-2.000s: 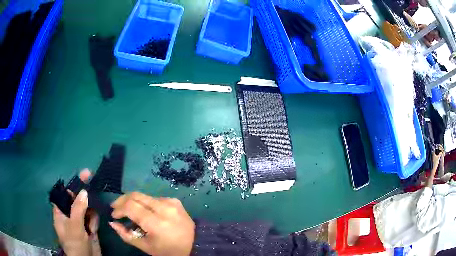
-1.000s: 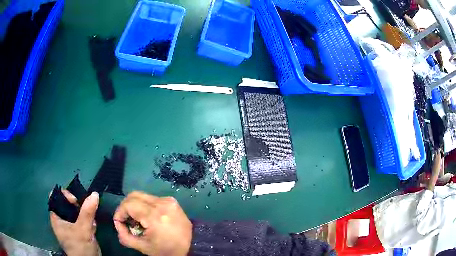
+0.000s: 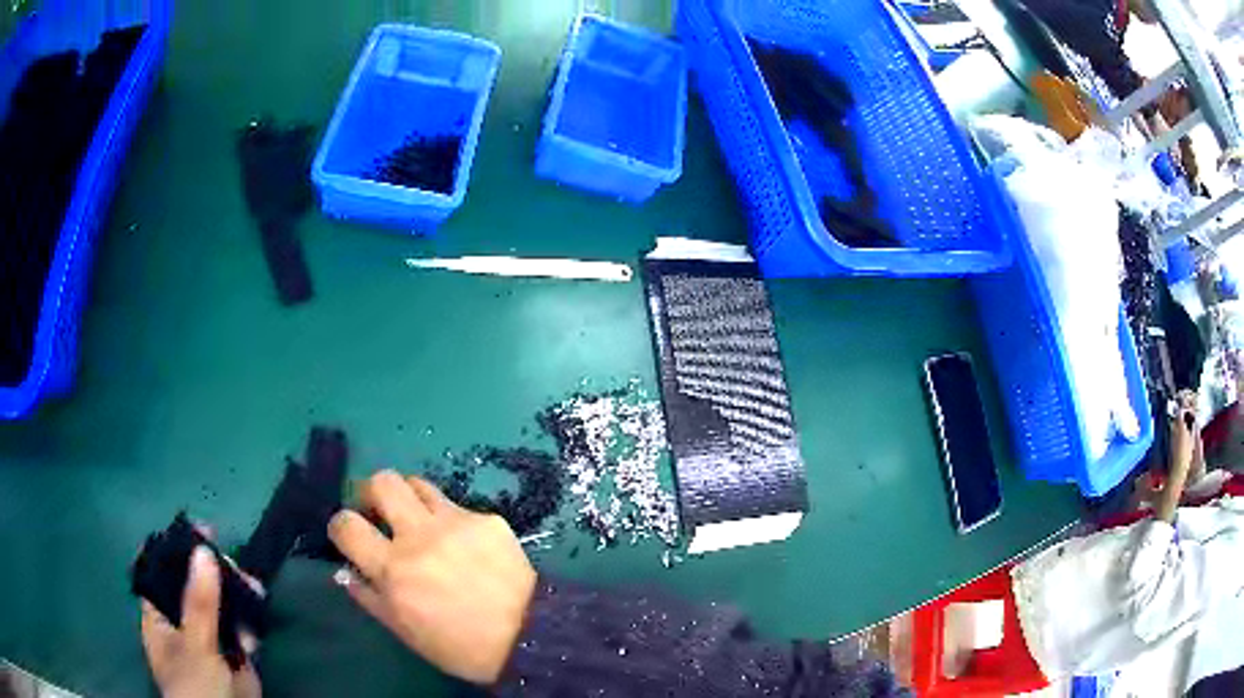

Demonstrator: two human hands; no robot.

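My left hand (image 3: 202,641) is at the lower left, closed around soft black parts (image 3: 171,566). More black strips (image 3: 317,477) lie bunched on the green table just right of it. My right hand (image 3: 443,573) is beside them with bent fingers, its fingertips near the strips' lower end. A thin pale tip shows at the right edge of this hand; what the hand holds is hidden. A heap of small black pieces (image 3: 525,484) and white bits (image 3: 614,457) lie beyond it. The dotted black sheet (image 3: 730,375) lies right of them.
A white pointed stick (image 3: 525,267) lies above the heaps. Two small blue bins (image 3: 389,205) (image 3: 607,164) stand behind, near a lone black strip (image 3: 280,205). Large blue baskets (image 3: 68,314) (image 3: 894,259) flank the table. A phone (image 3: 963,443) lies right; a person in white is beyond.
My right hand has moved slightly up and right, its fingers less curled. My left hand has turned with the black parts bunched in it. The whole view has shifted a little downward.
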